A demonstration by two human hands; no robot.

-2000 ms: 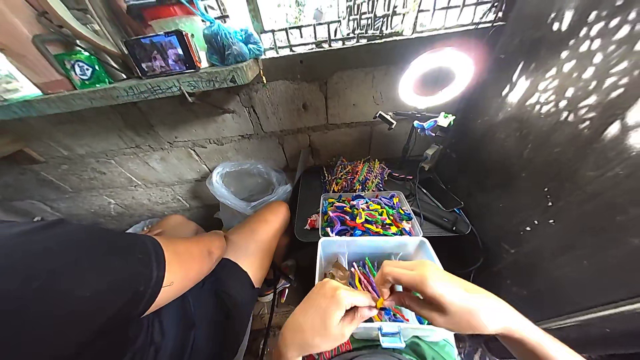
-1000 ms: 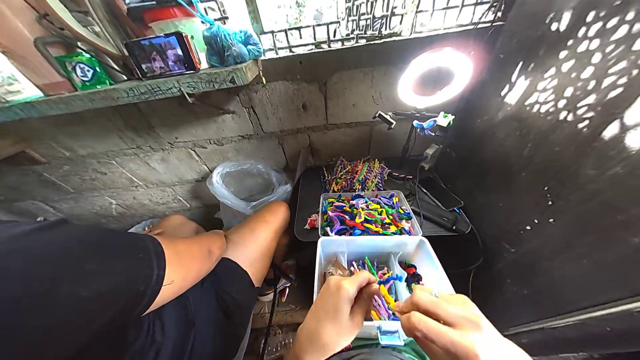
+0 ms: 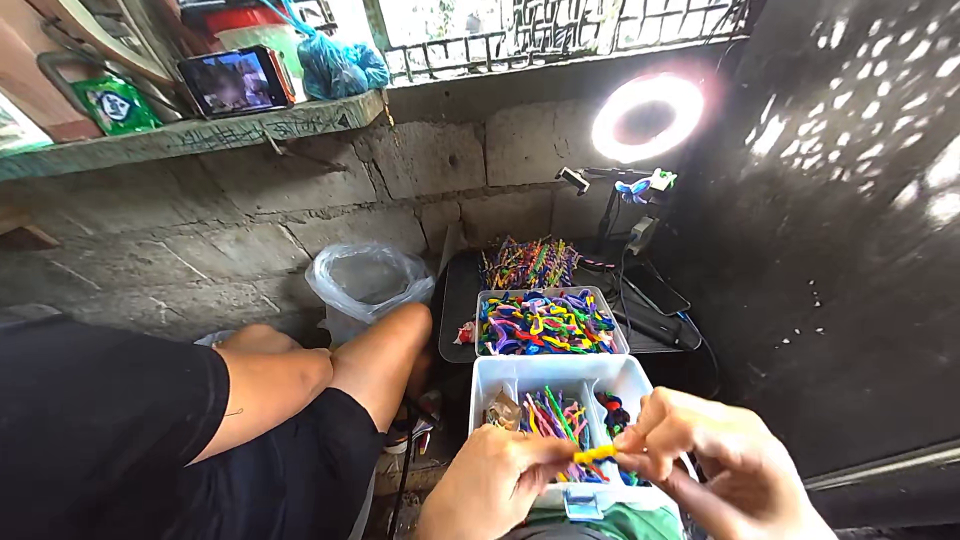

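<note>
A short yellow fuzzy piece, apparently pipe cleaner (image 3: 595, 454), is stretched between the fingertips of both hands. My left hand (image 3: 502, 476) pinches its left end, and my right hand (image 3: 701, 454) grips its right end. Below them is a clear plastic divided box (image 3: 559, 365) with a latch at its front. Its middle section holds loose colored pipe cleaners (image 3: 551, 416); a brown wrapped item (image 3: 502, 411) lies in the left section, and dark and red fuzzy pieces (image 3: 613, 412) in the right. Behind it, a tray of colorful bent pipe-cleaner pieces (image 3: 544, 322) sits on a black table.
Twisted multicolored strands (image 3: 532, 262) lie at the table's back, beside a phone (image 3: 656, 289) and cables. A lit ring light (image 3: 649, 118) stands behind. Another person (image 3: 97, 420) sits at left near a plastic-lined bin (image 3: 367, 281). A shelf (image 3: 187, 135) holds a propped phone (image 3: 236, 81).
The yellow piece was angled downward between the hands one second ago; it is now nearly level. My right hand has risen and moved right since then.
</note>
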